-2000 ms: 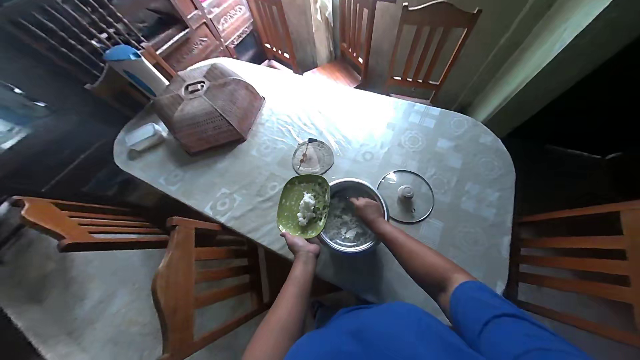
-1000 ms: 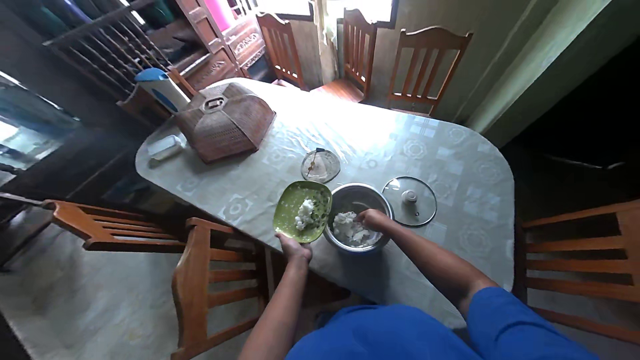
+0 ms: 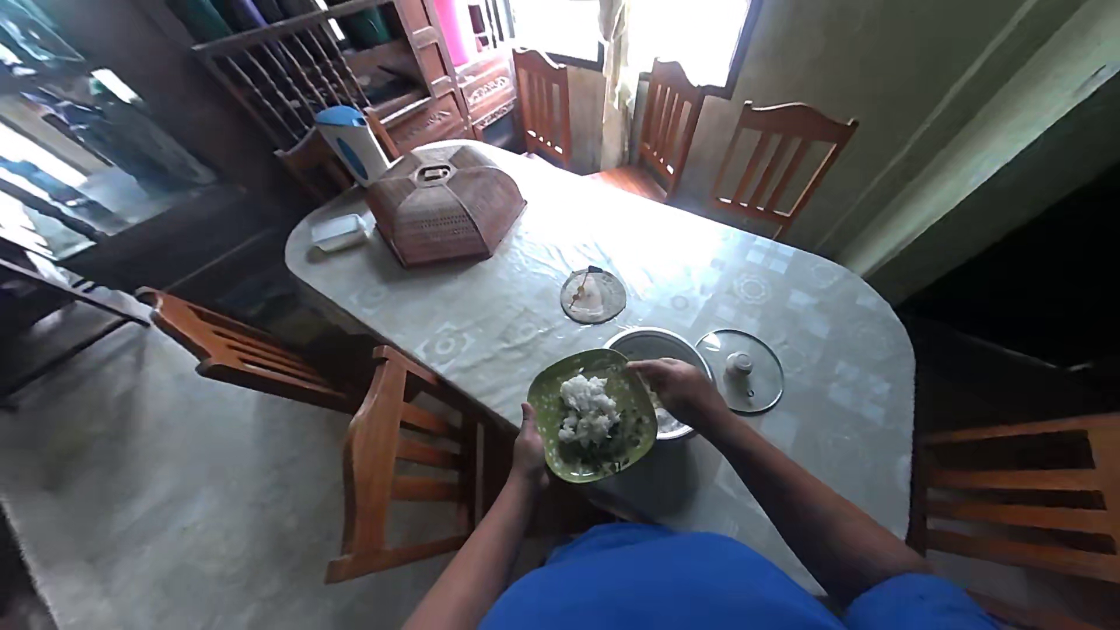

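Observation:
A green patterned plate (image 3: 544, 398) with a mound of white rice (image 3: 588, 409) is held in front of me, its left side gripped by my left hand (image 3: 529, 449). My right hand (image 3: 678, 389) is at the plate's upper right edge, above the pot; whether its fingers hold a utensil or the rim is unclear. Partly covered by the plate and that hand, a round metal pot (image 3: 656, 339) stands on the table, with some rice visible inside. Just right of the pot lies a glass lid (image 3: 763, 372) with a knob.
A round mat (image 3: 592, 296) lies beyond the pot on the cloth-covered table (image 3: 464, 306). A woven food cover (image 3: 446, 210), a white container (image 3: 339, 233) and a blue-and-white pitcher (image 3: 353, 144) stand at the far left. Wooden chairs (image 3: 376, 464) surround the table.
My right hand has moved up out of the pot to the plate's edge. The plate now overlaps the pot's left side. The view has shifted.

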